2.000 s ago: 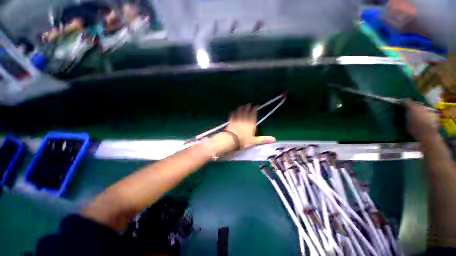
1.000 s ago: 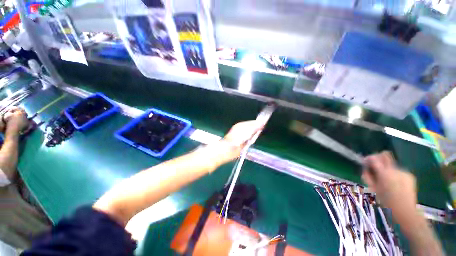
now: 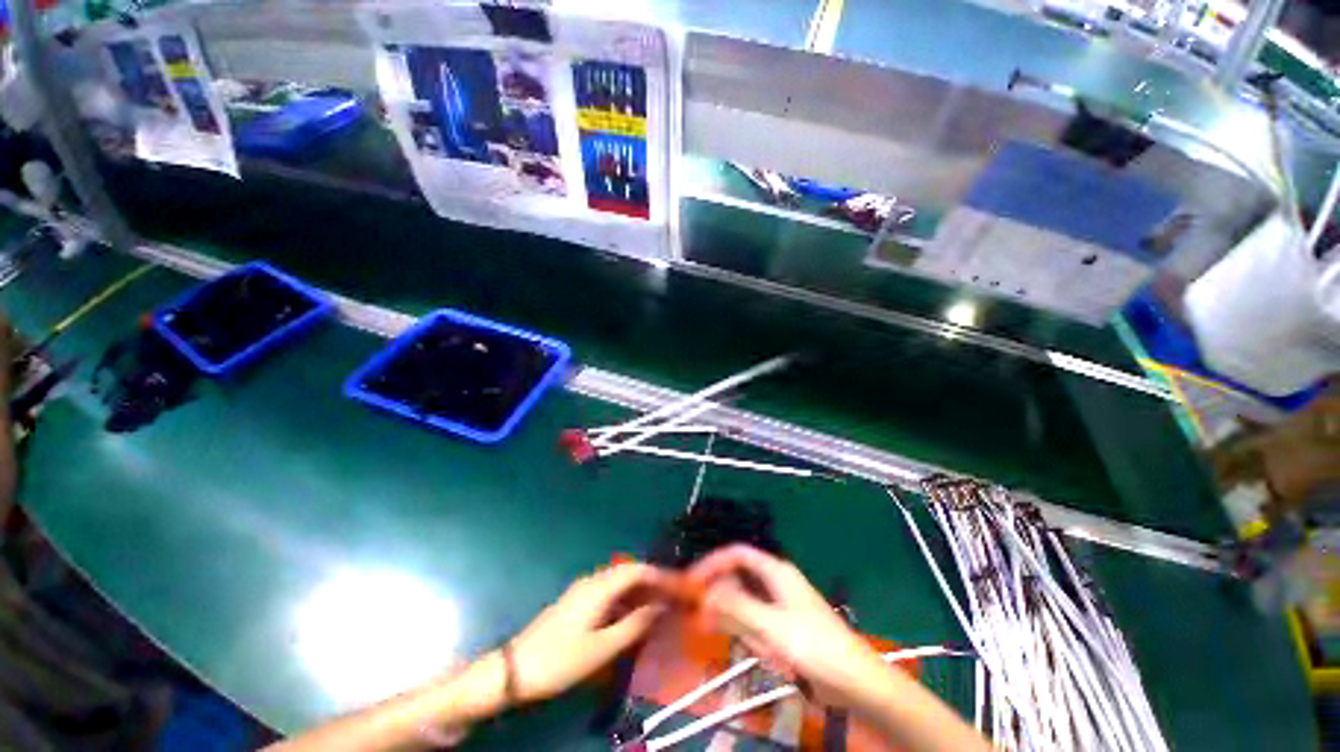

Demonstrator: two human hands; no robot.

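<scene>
My left hand [image 3: 591,624] and my right hand [image 3: 779,614] meet over the orange base board [image 3: 676,669], fingertips pinched close together. What lies between the fingertips is small and blurred, so I cannot tell what they hold. A white two-leg cable harness [image 3: 703,702] lies across the board under my right hand, its dark red end at the board's near left. The loose black housing pile [image 3: 720,529] is just behind my fingers, and a thin white cable [image 3: 700,473] rises behind it. The holding fixture is hidden.
White harnesses with a red connector [image 3: 578,445] lie against the metal rail [image 3: 647,397]. A large white harness pile [image 3: 1036,632] is at right. Two blue trays of black parts [image 3: 459,375] stand at left. Instruction sheets [image 3: 537,125] hang above. Part of another person shows at the left edge.
Both hands have come down from the rail and right side to meet over the orange board. White harnesses with a red end now lie by the rail. The view has shifted.
</scene>
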